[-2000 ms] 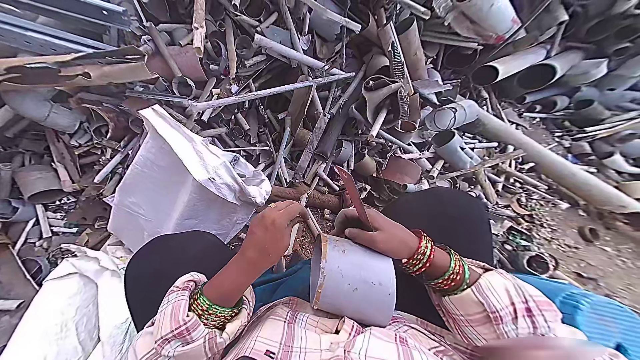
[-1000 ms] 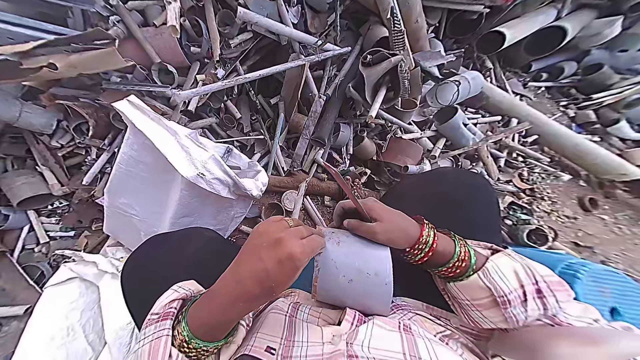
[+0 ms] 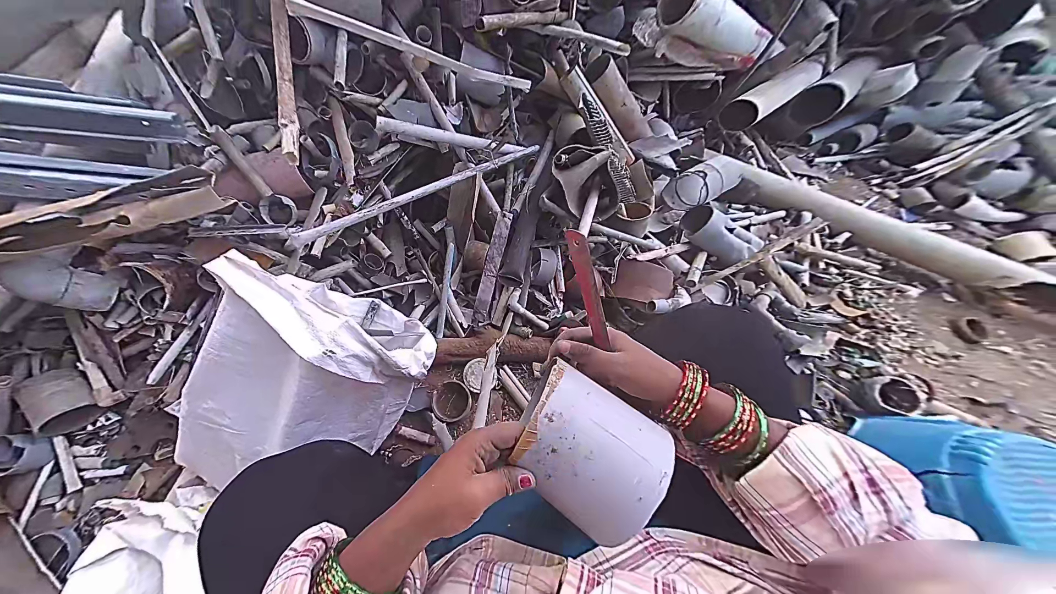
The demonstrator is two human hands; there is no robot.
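Note:
A short, wide piece of grey plastic pipe (image 3: 598, 454) lies tilted above my lap, its rim rough and yellowish brown. My left hand (image 3: 474, 478) pinches that rim at its lower left, thumb outside. My right hand (image 3: 606, 363), beyond the pipe's upper edge, grips a flat red tool (image 3: 587, 289), perhaps a hacksaw blade or knife handle, which points up and away. The tool's lower part is hidden behind the hand and pipe. A brown rod or branch (image 3: 495, 350) lies on the ground just past the pipe.
A white woven sack (image 3: 289, 371) stands at the left, with another white sack (image 3: 140, 549) below it. Scrap pipes and offcuts heap up ahead, with a long pale pipe (image 3: 874, 223) at the right. Blue plastic (image 3: 957, 478) is beside my right sleeve.
My left hand has moved from the pipe's upper edge down to its lower left rim. The pipe has tilted, and its rough rim now shows. The right hand still holds the red tool.

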